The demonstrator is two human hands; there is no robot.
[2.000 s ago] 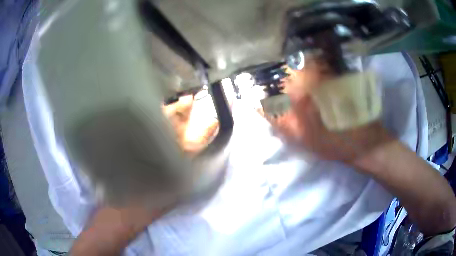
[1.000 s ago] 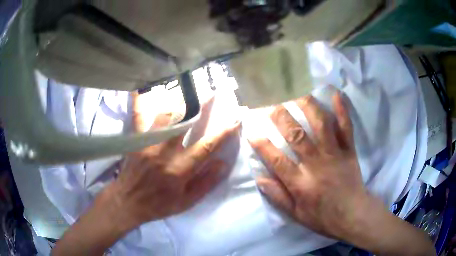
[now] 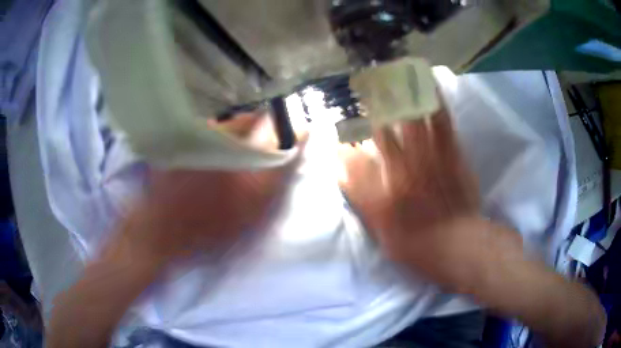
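A white garment piece [image 3: 293, 279] lies spread over the table under the sewing machine head [image 3: 299, 34]. My left hand [image 3: 204, 204] is blurred on the cloth left of the needle area, its upper part hidden behind the curved cream guard [image 3: 136, 88]. My right hand [image 3: 415, 183] is blurred on the cloth right of the needle, its fingertips close under a cream block [image 3: 398, 90]. Whether either hand pinches the cloth cannot be told. The needle area [image 3: 316, 112] is lost in white glare.
Dark metal discs [image 3: 374, 20] sit on the head, with a green panel [image 3: 585, 34] at the upper right. The pale table edge [image 3: 592, 180] shows printed marks. Dark thin tools or rods [image 3: 591, 122] lie at the right. A small white tag [image 3: 585, 250] hangs at the right edge.
Both hands have moved forward and are now blurred; the right fingers are nearer the cream block. The view has shifted, so the head and guard sit differently. The cloth folds have changed.
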